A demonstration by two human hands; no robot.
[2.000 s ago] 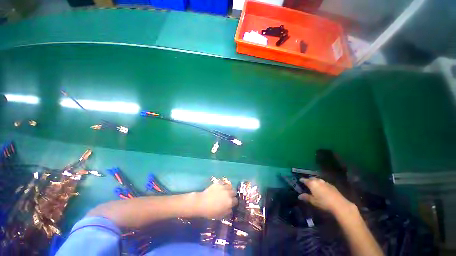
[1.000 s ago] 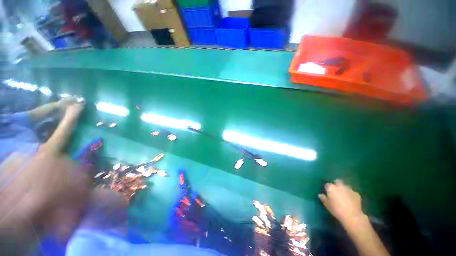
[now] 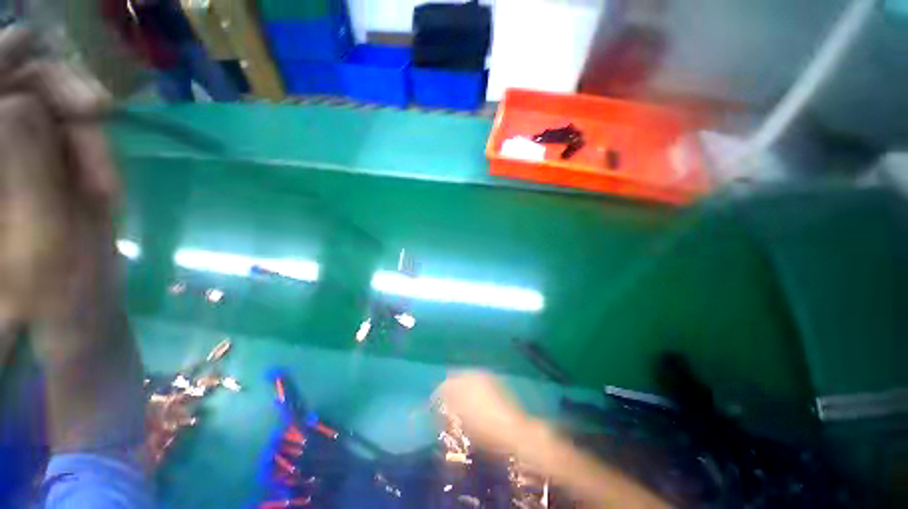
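Observation:
My left hand (image 3: 55, 189) is large, blurred and raised close to the camera at the upper left; a dark thin streak extends right from it, and its grip is unclear. My right hand (image 3: 483, 403) is low over the copper terminals (image 3: 458, 442) at the near edge; its fingertips are blurred. Red and blue wire ends (image 3: 289, 437) lie left of that pile, with dark wires between. A small dark piece (image 3: 541, 360) lies right of my right hand. A lead with two copper tips (image 3: 403, 320) lies on the conveyor belt (image 3: 597, 268).
Another copper heap (image 3: 179, 398) lies at the left, partly behind my left forearm. More leads are on the belt at left. A black plastic bag (image 3: 697, 418) is at the lower right. An orange-red tray (image 3: 587, 179) and blue bins (image 3: 376, 78) stand behind. A person's legs (image 3: 194, 70) show at the back left.
My left hand has risen from the lower left to the upper left. My right hand has moved left from the belt's near edge to the copper pile. The camera view has shifted.

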